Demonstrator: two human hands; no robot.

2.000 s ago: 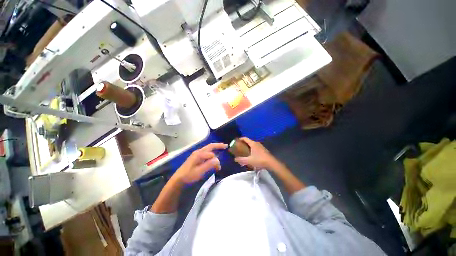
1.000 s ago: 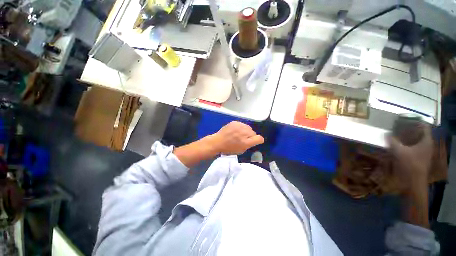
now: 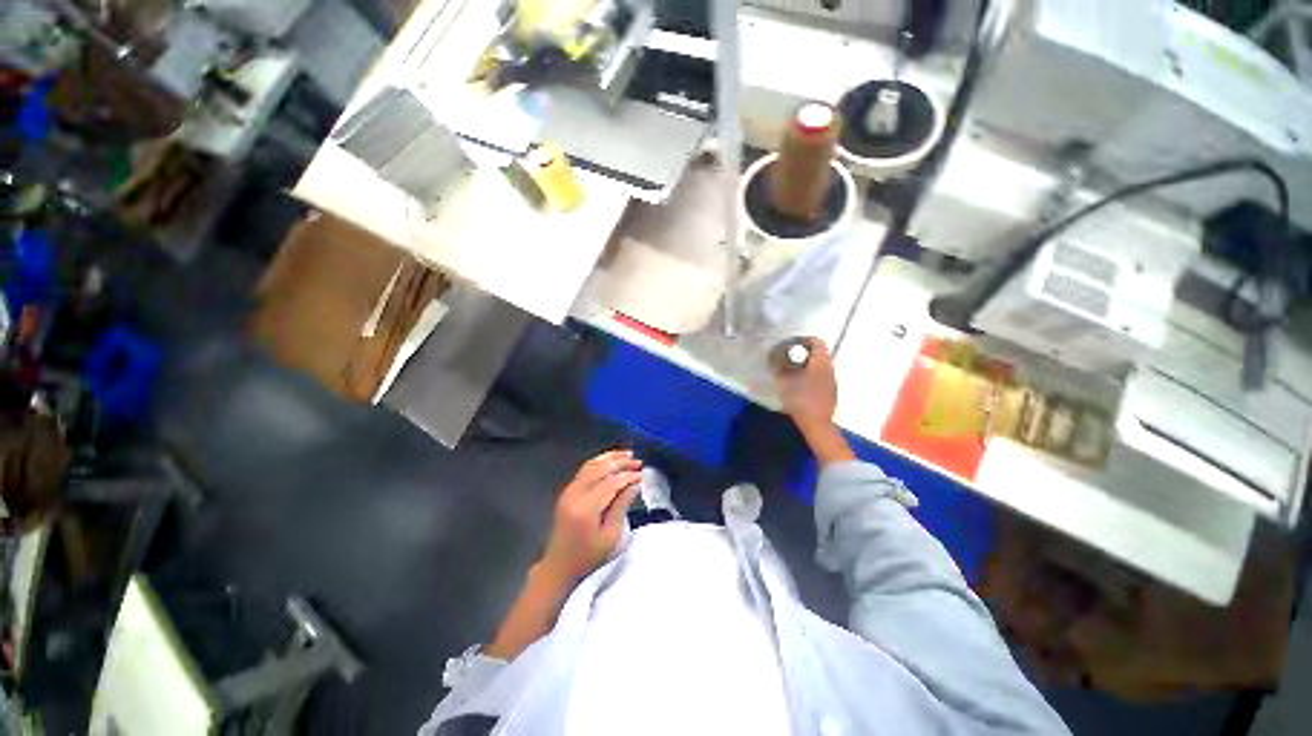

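My right hand [image 3: 810, 385] is around a small dark thread spool [image 3: 790, 355] with a pale top, over the front edge of the white machine table. My left hand [image 3: 591, 506] is in front of my body above the floor, fingers bent; whether it pinches something small cannot be made out. A tall brown thread cone [image 3: 806, 155] stands on a round black-and-white holder just beyond my right hand. Another round holder [image 3: 886, 120] beside it shows a bare pale spindle.
A red-and-yellow card [image 3: 943, 410] lies on the right table. A yellow cone [image 3: 553, 178] stands on the left table. Brown panels [image 3: 343, 309] stand below it. A slanting metal bar [image 3: 728, 187] crosses the table. A white-topped stand [image 3: 144, 661] is at lower left.
My right hand has come back from the far right with the dark spool to near the brown cone. My left hand has lowered and moved back towards my body. The view has shifted.
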